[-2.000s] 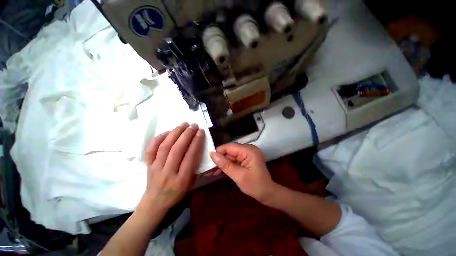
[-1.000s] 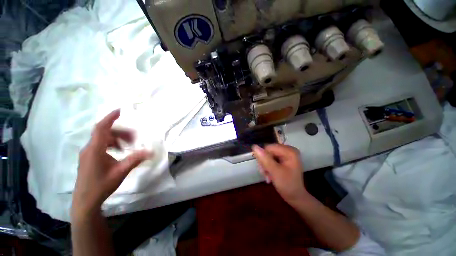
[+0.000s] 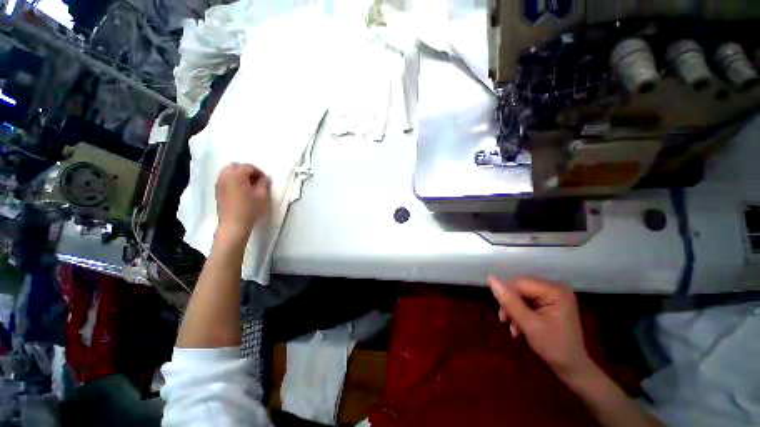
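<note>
White garment pieces (image 3: 250, 104) lie spread on the left part of the table, with a folded edge running down beside my left hand. My left hand (image 3: 242, 198) is over these pieces with its fingers curled; whether it grips the cloth I cannot tell. My right hand (image 3: 537, 313) is in front of the table edge below the machine, fingers loosely bent and apart, with nothing visible in it. The overlock machine (image 3: 612, 125) stands at the right. Its shiny cloth plate (image 3: 454, 158) is bare below the dark needle area (image 3: 510, 125).
A blue strip (image 3: 684, 242) crosses the table at right. A white bundle (image 3: 712, 359) lies lower right. A red apron (image 3: 450, 359) covers my lap. Another machine (image 3: 96, 183) stands at far left. A white cloth piece (image 3: 315, 375) hangs below the table.
The view has swung left. My left hand has left the machine area and moved left over the cloth. The white cloth has come off the cloth plate. My right hand has moved off the machine's edge.
</note>
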